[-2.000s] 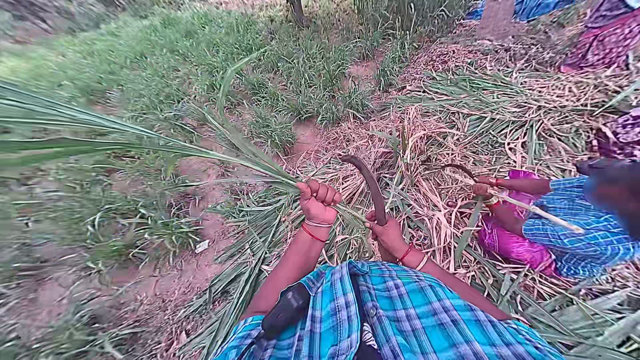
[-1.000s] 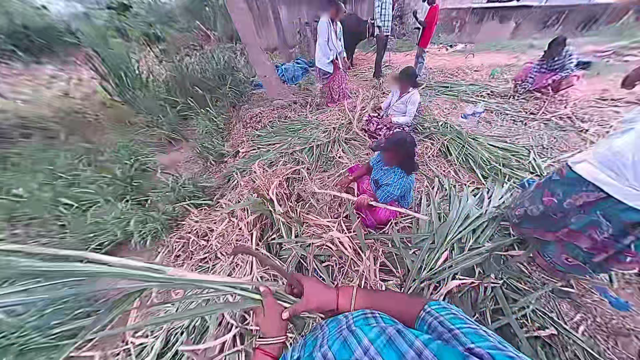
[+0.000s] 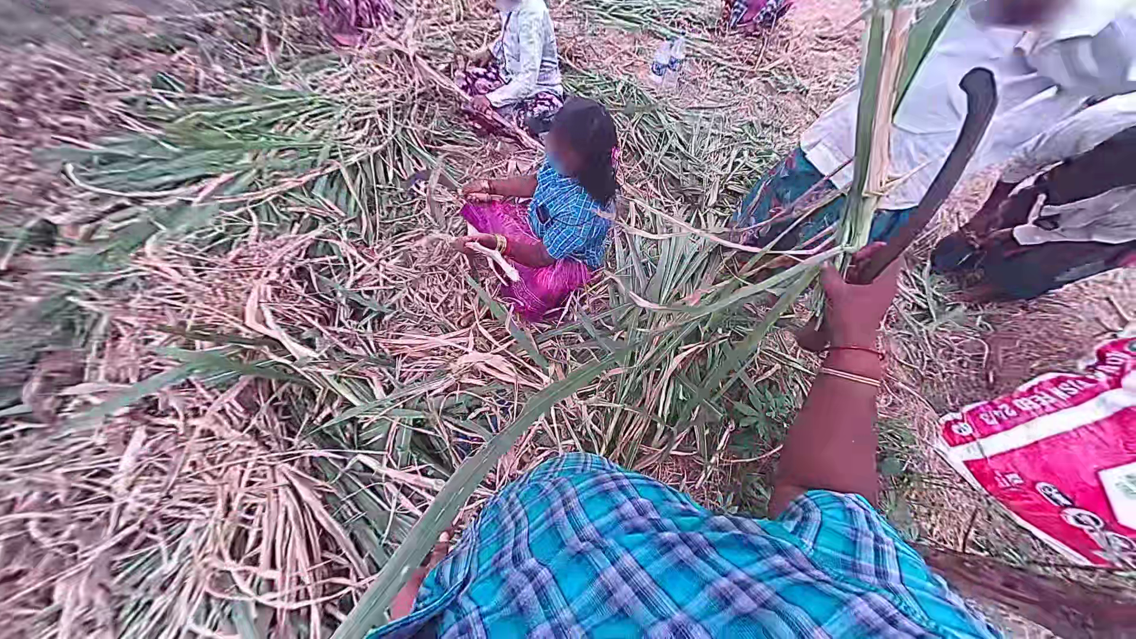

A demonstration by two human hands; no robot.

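Observation:
My right hand [image 3: 856, 297], with a red thread and a thin bangle at the wrist, is closed around the handle of a curved sickle [image 3: 941, 182]. The dark blade points upward. Beside it stands a bundle of green and pale leafy stalks [image 3: 874, 133], touching the hand; its long leaves trail down to the left. A brown shape just behind the hand is unclear. Of my left arm [image 3: 413, 590] only a bit of skin shows at the lower left of my checked shirt; the hand cannot be made out. A long green leaf [image 3: 497, 448] crosses in front of that arm.
A seated co-worker [image 3: 568, 222] holds a pale stalk in the middle of the view, with another seated person [image 3: 528, 62] behind. A person in a white shirt [image 3: 941, 115] bends close at the right. Cut leaves [image 3: 293, 355] cover the ground; a red printed sack [image 3: 1047, 444] lies right.
The view has swung far to the right. The stalks, stretched leftward before, now stand upright by my right hand. My left hand, earlier on the stalks, no longer shows clearly.

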